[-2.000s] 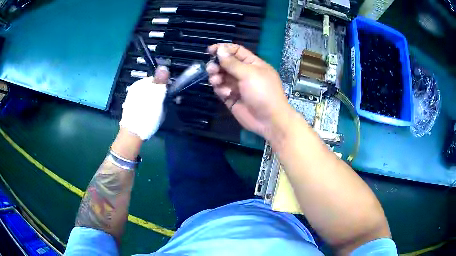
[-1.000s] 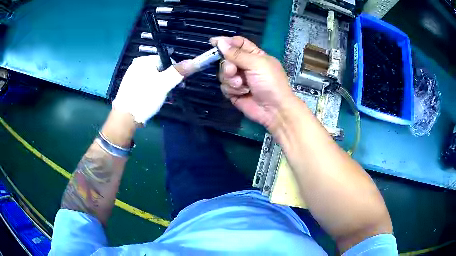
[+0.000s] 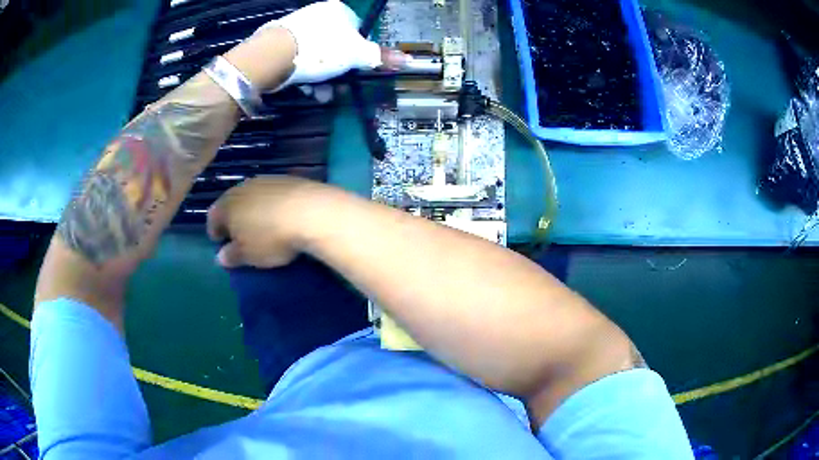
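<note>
My left hand [image 3: 334, 47], in a white glove with bare fingertips, holds a tubular unit [image 3: 420, 65] by its silver end at the clamp block [image 3: 415, 49] of the press fixture [image 3: 440, 148]. A dark strand or slim part [image 3: 368, 117] hangs below that hand over the fixture's left edge. My bare right hand [image 3: 260, 223] is at the near edge of the slotted parts tray [image 3: 278, 157], slightly blurred, fingers curled down. Its fingertips are partly hidden, so I cannot tell whether it holds anything.
The blue parts bin [image 3: 600, 137] with small black parts is right of the fixture. A clear crumpled bag [image 3: 691, 94] lies beside it, and another bag with dark contents [image 3: 795, 148] is at the far right. A yellowish air hose [image 3: 541, 171] curves off the fixture's right side.
My left hand has moved right from over the tray to the fixture with the tubular unit. My right hand has let go of the unit and moved left and down to the tray's near edge. The view has shifted right.
</note>
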